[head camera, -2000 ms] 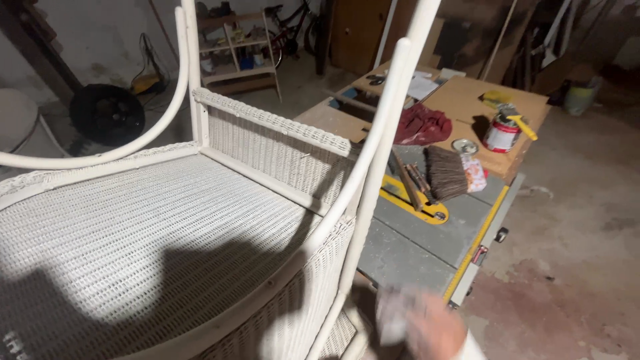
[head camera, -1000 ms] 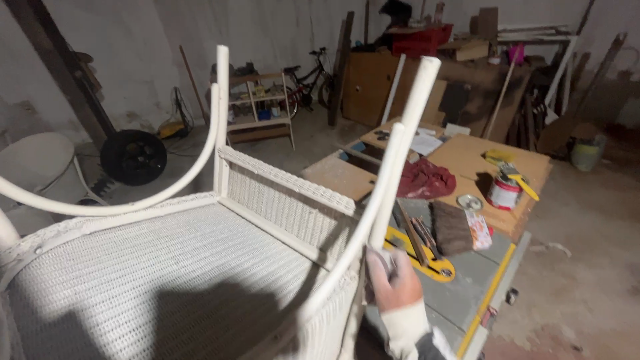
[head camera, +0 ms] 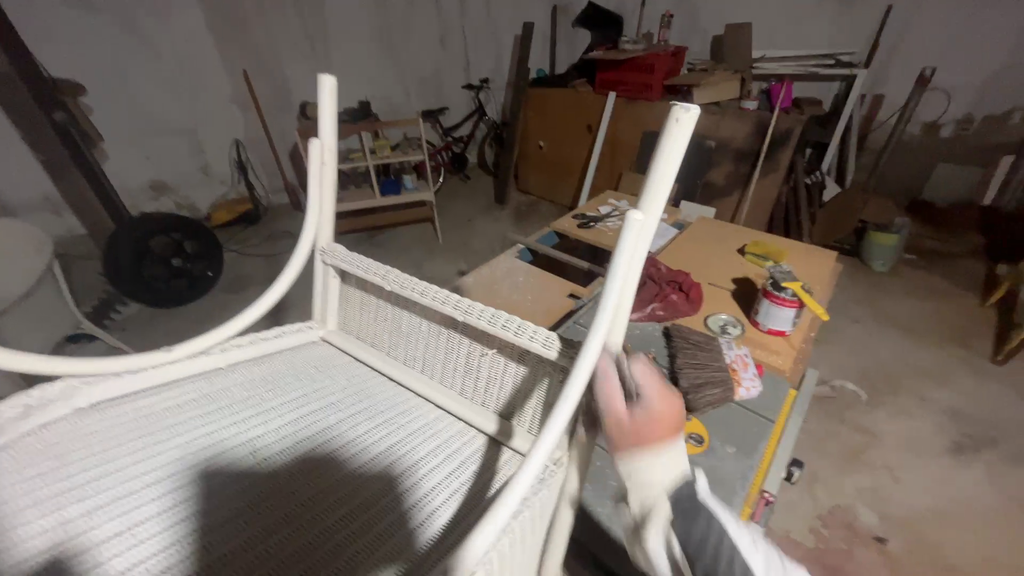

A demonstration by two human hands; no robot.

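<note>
A piece of white wicker furniture [head camera: 240, 432] with woven panels and upright curved poles fills the left and centre of the view. At its near right pole [head camera: 632, 240] is my right hand [head camera: 644, 404], fingers bent around a small grey thing [head camera: 626, 376] pressed to the pole's lower part; the thing is blurred and its kind cannot be told. A pale cuff covers the wrist. My left hand is out of view. Just beyond my right hand, a wide bristle brush [head camera: 704, 370] lies on the grey worktable top [head camera: 720, 456].
On the table's wooden part [head camera: 720, 240] are an open paint can [head camera: 778, 308] with a yellow-handled brush [head camera: 804, 300] across it, a lid [head camera: 724, 325], a dark red cloth [head camera: 664, 290] and scissors [head camera: 596, 218]. Behind stand a small shelf [head camera: 384, 160], a bicycle [head camera: 460, 140] and a black wheel [head camera: 163, 259].
My right hand has moved up from below the frame's lower middle to the near right pole. The view has tilted upward, showing more of the room.
</note>
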